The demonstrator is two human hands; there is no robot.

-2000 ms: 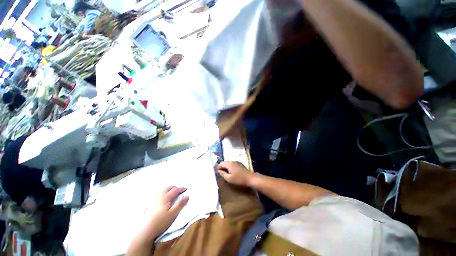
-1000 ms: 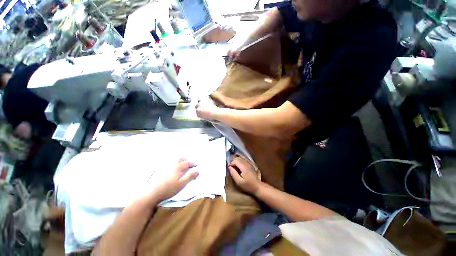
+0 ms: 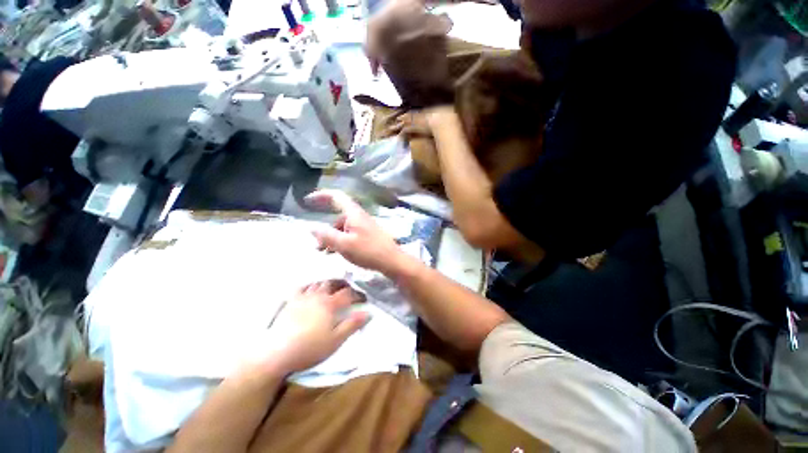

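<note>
A white cloth stack (image 3: 213,301) lies in front of me, with brown cloth (image 3: 345,414) below its near edge. My left hand (image 3: 314,326) rests palm down on the stack, fingers apart. My right hand (image 3: 353,237) is over the stack's far right part, thumb and fingers apart, nothing visible in it. Crumpled pale cloth (image 3: 390,172) lies just beyond it, beside the sewing machine head (image 3: 310,119). A person in a black T-shirt handles a brown panel (image 3: 501,97) at the far right of the machine; one of their hands is blurred.
The dark grey machine bed (image 3: 239,181) lies between the stack and the sewing machine. The other person's forearm (image 3: 465,181) is close to my right hand. Thread cones (image 3: 306,13) stand behind the machine. A looped cable (image 3: 709,310) hangs at the right.
My right hand has left the brown cloth at the stack's right edge and moved up and left over the stack. My left hand stays on the stack. The other person has drawn the brown panel back.
</note>
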